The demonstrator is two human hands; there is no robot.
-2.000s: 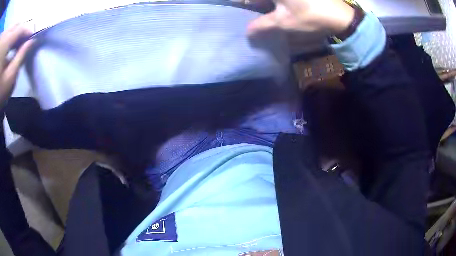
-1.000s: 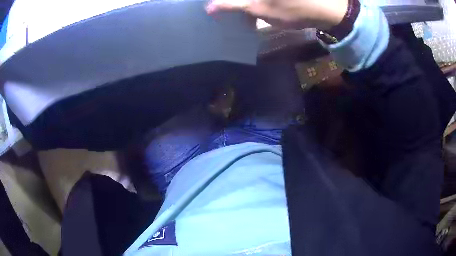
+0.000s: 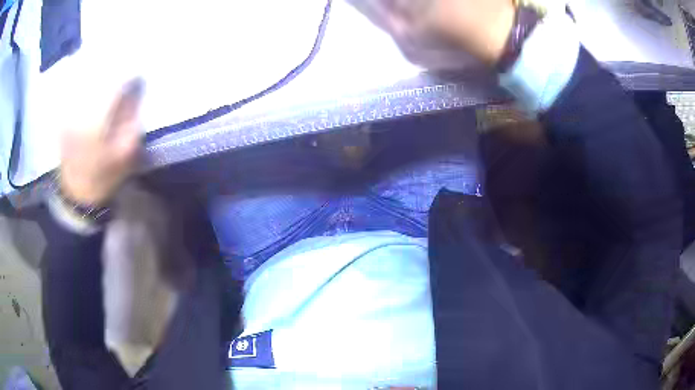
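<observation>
A large pale piece [image 3: 221,57] with a thin dark border lies on the machine table; its right edge curves down to the table front. A small dark rectangular piece [image 3: 60,32] lies at its upper left. My left hand [image 3: 103,148] is blurred over the piece's lower left part, near the front edge. My right hand [image 3: 449,30] is blurred above the table at the top, right of the piece's curved edge. Motion blur hides whether either hand holds anything.
Grey edging with tape-measure marks [image 3: 358,107] runs along the table front. My lap in blue trousers [image 3: 305,221] is below it. Dark cloth [image 3: 659,126] hangs at the right beside the table. A dark object [image 3: 652,11] lies at the table's upper right.
The pale-and-dark cloth that hung over the table edge and lap no longer hangs there; the edging now shows. My left hand has come back into view; my right hand has stayed near the top.
</observation>
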